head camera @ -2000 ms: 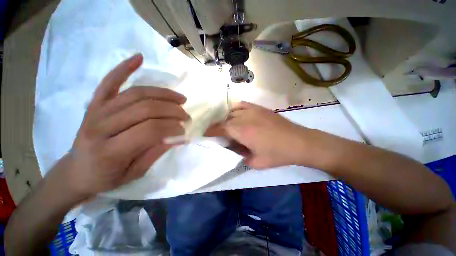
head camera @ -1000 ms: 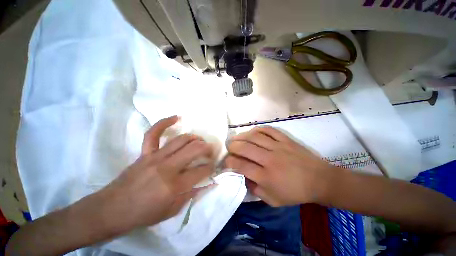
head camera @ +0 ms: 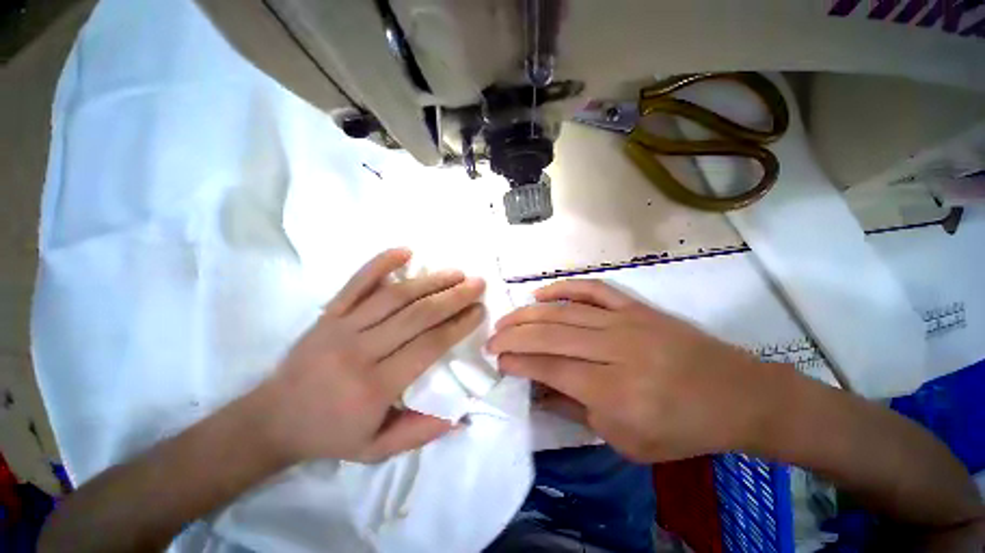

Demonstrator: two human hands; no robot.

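Observation:
A large white garment piece (head camera: 162, 248) lies on the machine bed and table, left of and below the needle area, and hangs over the front edge. My left hand (head camera: 373, 356) lies on it, palm down, with the thumb at a small fold. My right hand (head camera: 626, 367) is at the fabric's right edge, its fingertips on the edge and its thumb tucked underneath. The presser foot area is washed out by bright light. The knurled knob (head camera: 528, 202) sits just above and between the hands.
Brass-handled scissors (head camera: 707, 140) lie right of the needle, partly over a flat white strip (head camera: 832, 259). The cream sewing machine head (head camera: 691, 32) spans the top. A blue crate (head camera: 753, 502) stands below the table at right. The wearer's blue-clad lap (head camera: 589, 497) shows below.
The left hand, raised with pinched fabric two seconds ago, has come down flat onto the piece. Both hands now lie lower at the fabric's right edge. The piece is spread further down over the table edge.

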